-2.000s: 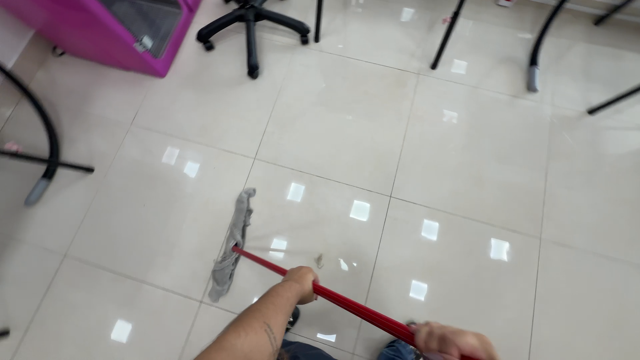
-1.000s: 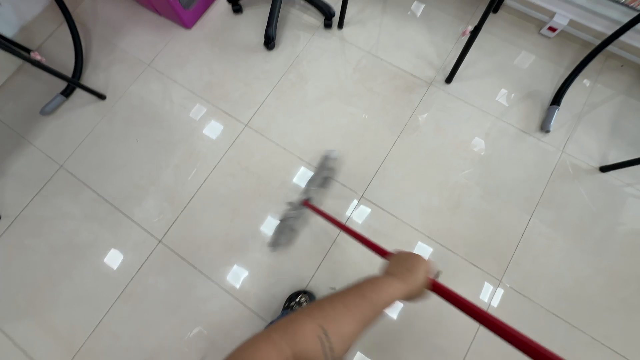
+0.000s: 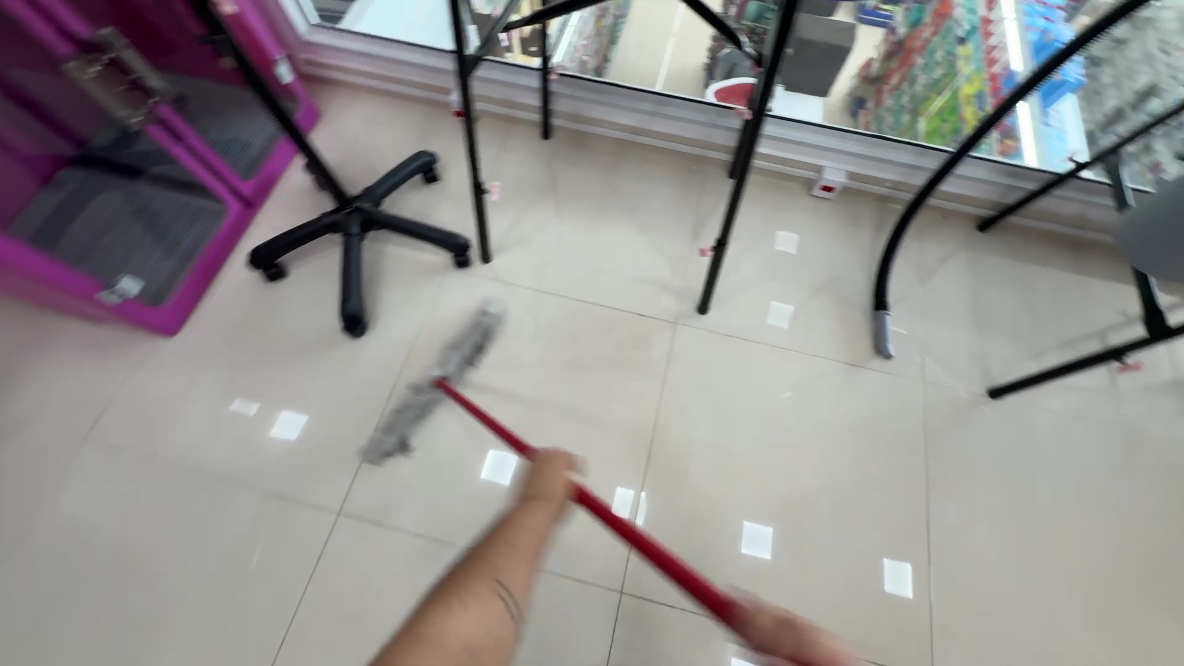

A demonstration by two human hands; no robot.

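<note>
A flat mop with a grey cloth head (image 3: pixel 437 384) and a long red handle (image 3: pixel 657 553) lies across the middle of the view. The blurred head rests on the glossy tiled floor, slanting from lower left to upper right. My left hand (image 3: pixel 552 474) is closed around the handle, about a third of the way up from the head. Nearer to me, at the bottom edge, my right hand (image 3: pixel 782 632) grips the upper part of the handle; it is blurred and partly cut off by the frame.
A black five-armed swivel chair base (image 3: pixel 353 220) stands just beyond the mop head. Left of it is a magenta cabinet (image 3: pixel 199 277) with clear doors. Black metal furniture legs (image 3: pixel 740 185) and a curved black leg with a grey foot (image 3: pixel 883 333) stand before a glass wall with a pale frame (image 3: pixel 647 120).
The view has shifted far forward, bringing the glass wall and more of the cabinet in. The mop head is now close to the chair base. My right hand, out of view one second ago, shows again.
</note>
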